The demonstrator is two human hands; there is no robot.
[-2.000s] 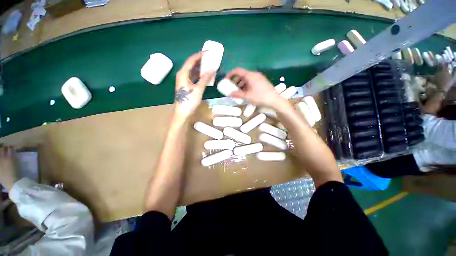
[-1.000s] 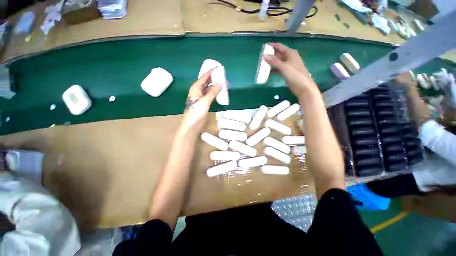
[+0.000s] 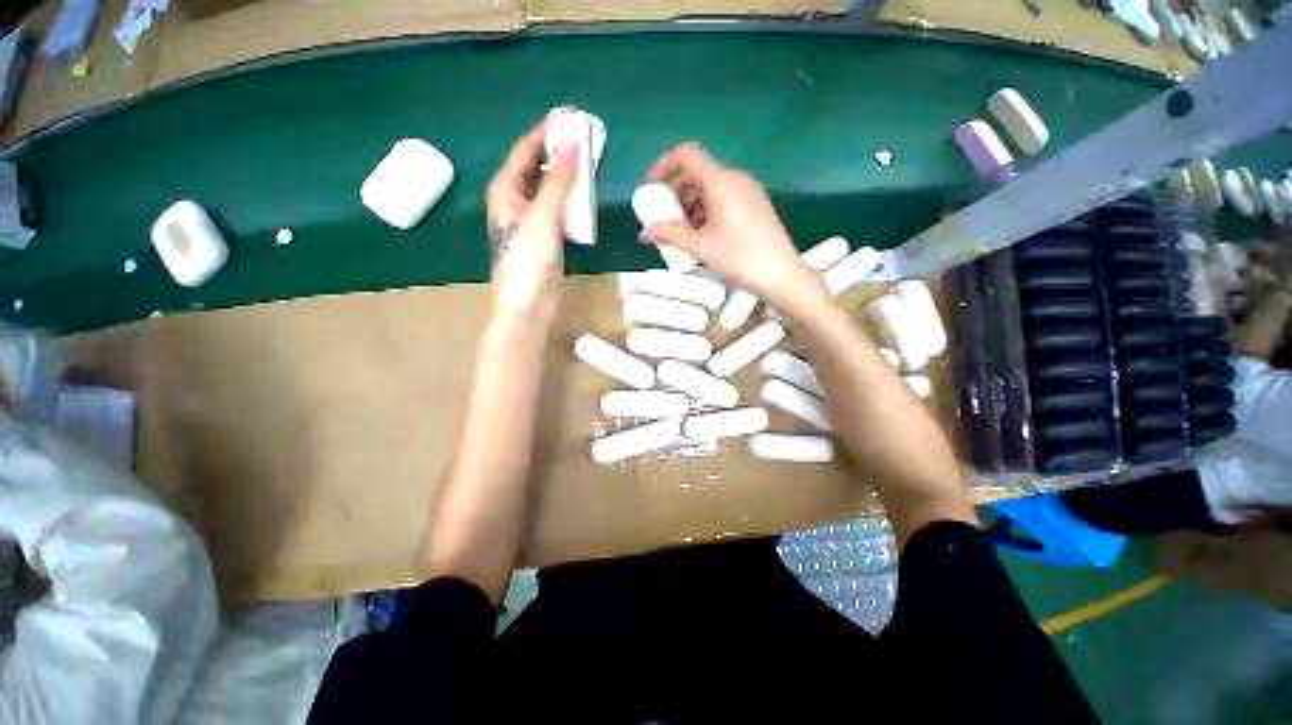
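My left hand [image 3: 527,191] holds white cases [image 3: 580,177] upright above the green belt; they overlap, so I cannot tell how many pieces it grips. My right hand [image 3: 716,220] is just to the right, thumb and fingers closed on a small white rounded piece [image 3: 655,208]; whether it is a whole case or a shell half is unclear. The two hands are apart. Below them, several white pill-shaped cases [image 3: 667,344] lie spread on the brown bench [image 3: 326,453], some partly hidden under my right forearm.
The green belt [image 3: 794,113] carries two white cases [image 3: 407,181] at left and pink and beige ones [image 3: 983,146] at right. A slanted metal bar [image 3: 1049,170] rises above stacked black trays [image 3: 1066,340]. Neighbours' sleeves [image 3: 106,545] show at both sides.
My right hand has moved left and down from over the belt, nearer my left hand. The case it held upright is no longer seen that way. My left hand has shifted slightly up and left.
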